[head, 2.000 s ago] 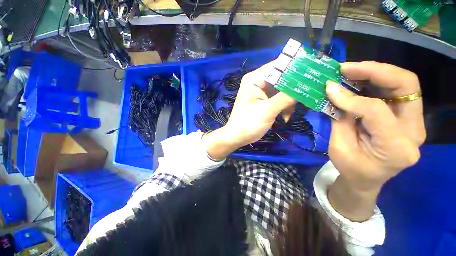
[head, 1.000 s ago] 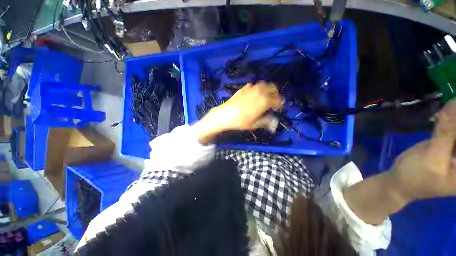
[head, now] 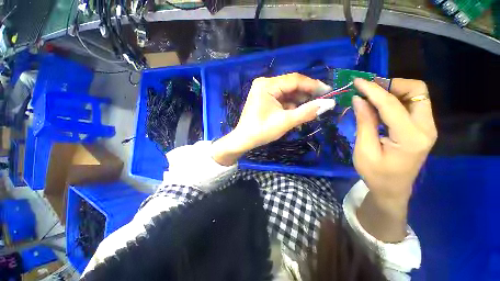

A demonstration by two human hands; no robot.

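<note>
My right hand [head: 392, 118] holds a small green circuit board [head: 346, 80] by its right side, with a silver connector showing between the fingers. My left hand [head: 282, 104] pinches a cable with thin red and white wire ends [head: 333, 93] between its wrapped fingertips. The wires reach over the board's face near my right index finger and thumb; whether they touch it, I cannot tell. Both hands are over the large blue bin [head: 296, 169] of black cables. The soldering iron [head: 371, 24] points down over the bench edge just above the board.
A thinner tube [head: 348, 22] hangs beside the iron. More green boards [head: 466, 11] lie on the bench at upper right. Cables [head: 112, 33] hang over the bench edge at left. A smaller blue bin [head: 137, 126] holds black cables. A blue stool [head: 74, 118] and cardboard box [head: 60, 164] stand at left.
The large board panel seen earlier is gone from my hands. My left hand has come up out of the bin with a cable, and my right hand has come back from the far right with a smaller-looking board.
</note>
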